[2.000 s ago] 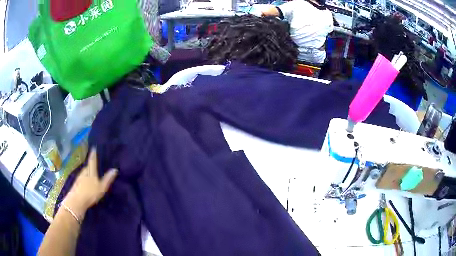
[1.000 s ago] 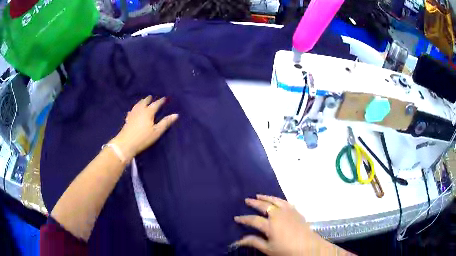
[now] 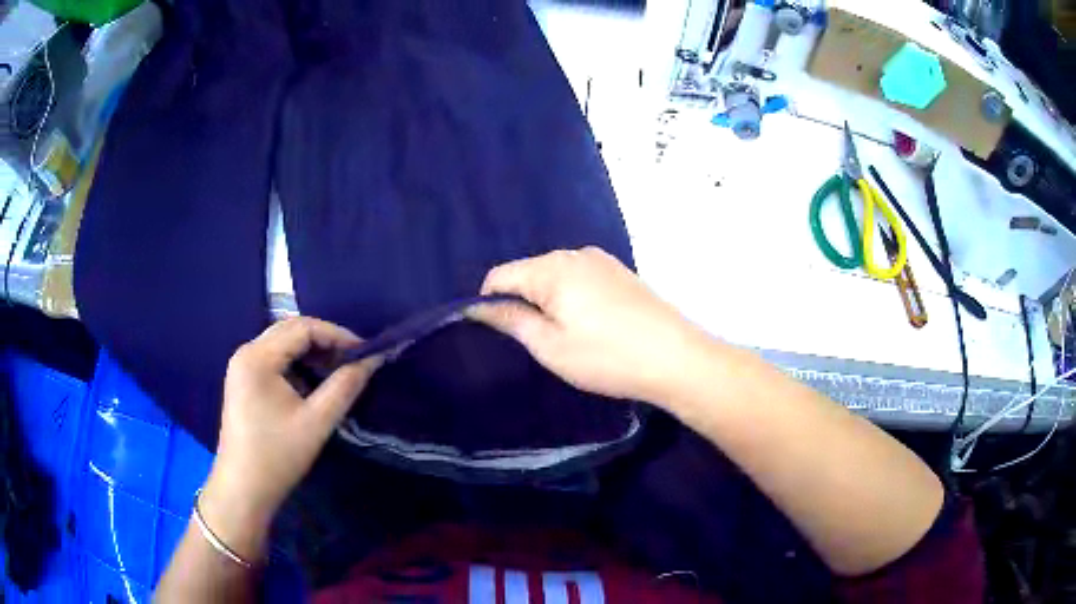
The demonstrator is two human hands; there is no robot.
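The dark navy trousers (image 3: 437, 153) lie over the left of the table, with the legs towards me. One leg opening hangs at the front table edge, near my body. My left hand (image 3: 277, 407) pinches the upper rim of the opening at its left. My right hand (image 3: 590, 325) grips the same rim further right. The rim is lifted between them as a narrow band. The lower rim, with a pale whitish raw edge (image 3: 496, 457), curves below both hands. My right fingertips are partly hidden by the cloth.
The white machine head (image 3: 909, 77) stands at the upper right. Scissors with green and yellow handles (image 3: 859, 224), orange-brown snips (image 3: 906, 289) and a thin black tool (image 3: 932, 242) lie below it. A blue crate (image 3: 142, 448) is at lower left. A measuring tape (image 3: 850, 383) runs along the table edge.
The view has tilted down to the near table edge. My hands, earlier spread on the cloth, have moved to the leg opening and taken hold of its rim, which is now lifted.
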